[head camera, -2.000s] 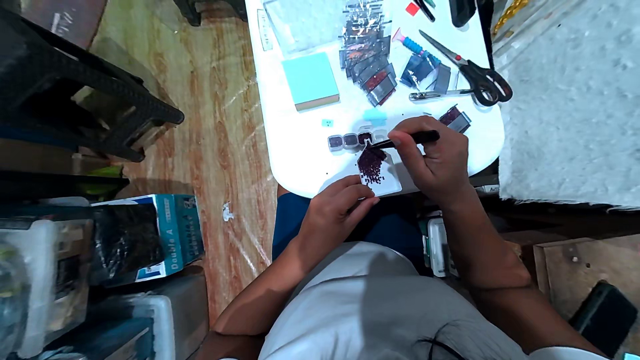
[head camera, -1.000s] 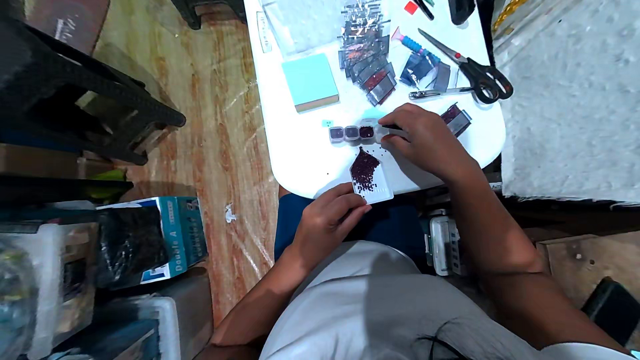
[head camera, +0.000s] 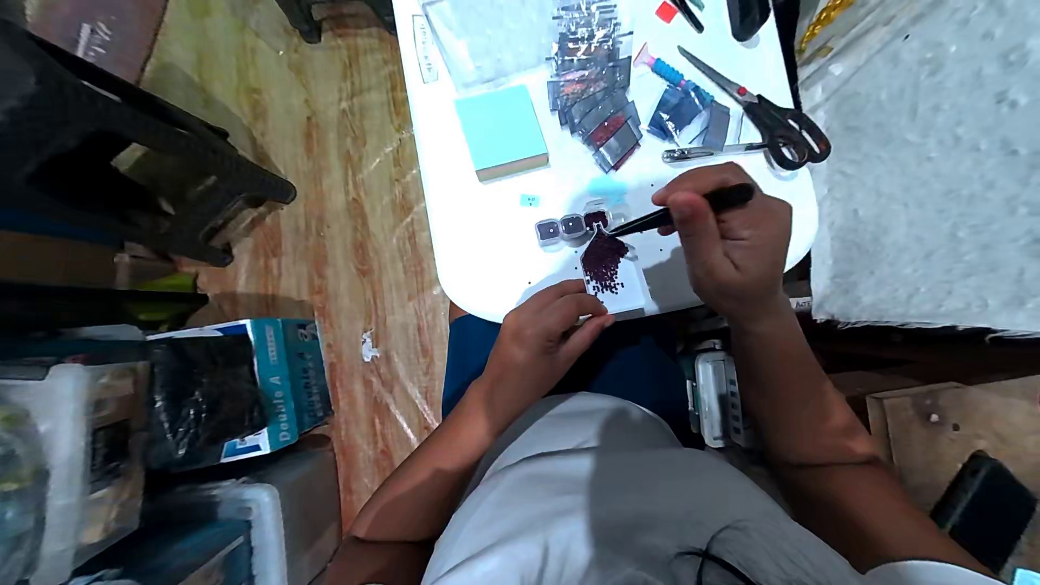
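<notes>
My left hand (head camera: 552, 331) grips the near edge of a small white tray (head camera: 630, 296), on which a heap of dark red beads (head camera: 604, 262) lies. My right hand (head camera: 730, 240) holds a black pen-like tool (head camera: 674, 214), whose tip points down to the left at the tray's far corner. Just beyond that corner stands a small clear container (head camera: 597, 219) with dark red contents. Two more small lidded containers (head camera: 561, 229) sit to its left in a row. A few loose beads are scattered on the white table around the tray.
A light blue block of paper (head camera: 502, 130) lies at the back left of the white table (head camera: 463, 268). Behind the containers are many small plastic bags (head camera: 597, 106). Black-handled scissors (head camera: 764, 114) and a metal-ended tool (head camera: 699, 153) lie at the right.
One second ago my right hand was by the containers, farther left; now it is back to the right, with the black tool's tip at the tray corner. My left hand stays at the tray.
</notes>
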